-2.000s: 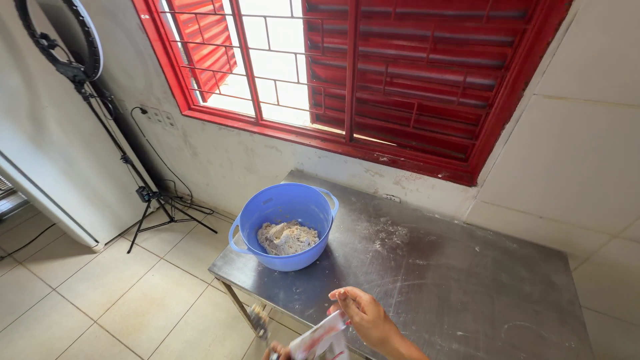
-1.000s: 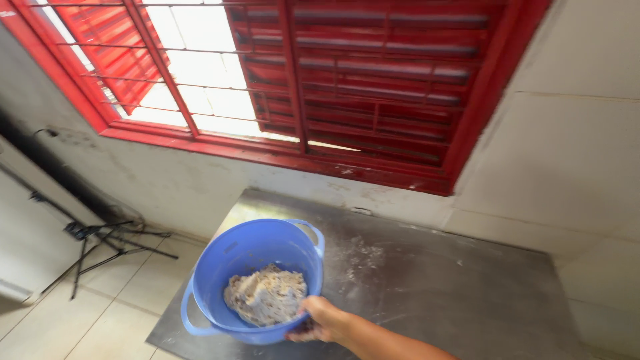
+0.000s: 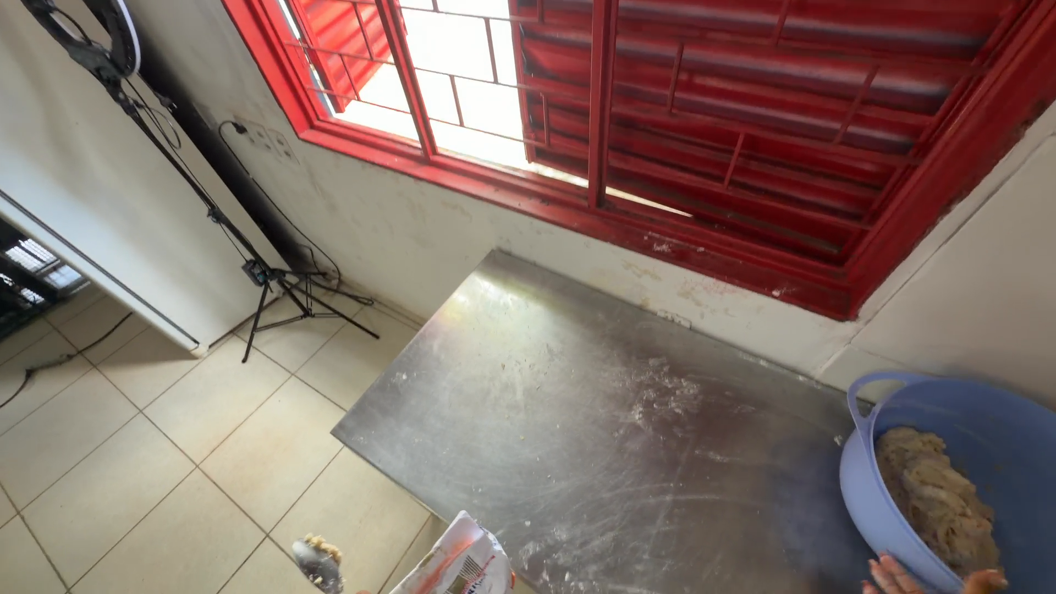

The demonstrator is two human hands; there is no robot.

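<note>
The blue plastic bowl (image 3: 862, 503) stands at the right of the steel table, with a lump of rough, pale dough (image 3: 936, 495) inside. My right hand (image 3: 932, 577) grips its near rim at the bottom edge, only the fingers and thumb showing. At the bottom, left of the table's front edge, a metal spoon (image 3: 318, 569) with crumbly dough stuck on it and a crumpled white and red printed packet (image 3: 466, 561) are held up. Just a fingertip of my left hand (image 3: 363, 591) shows between them; the rest of that hand is out of frame.
The steel table (image 3: 511, 412) bears flour smears and crumbs. Behind it are a wall and a red barred window (image 3: 598, 107). A black tripod stand (image 3: 285, 280) with cables stands on the tiled floor (image 3: 206, 412) beside a large white appliance (image 3: 99, 165).
The bowl has moved from the table's left end to its right, with my right hand on its rim. Two seconds ago that hand was off the bowl, by the packet.
</note>
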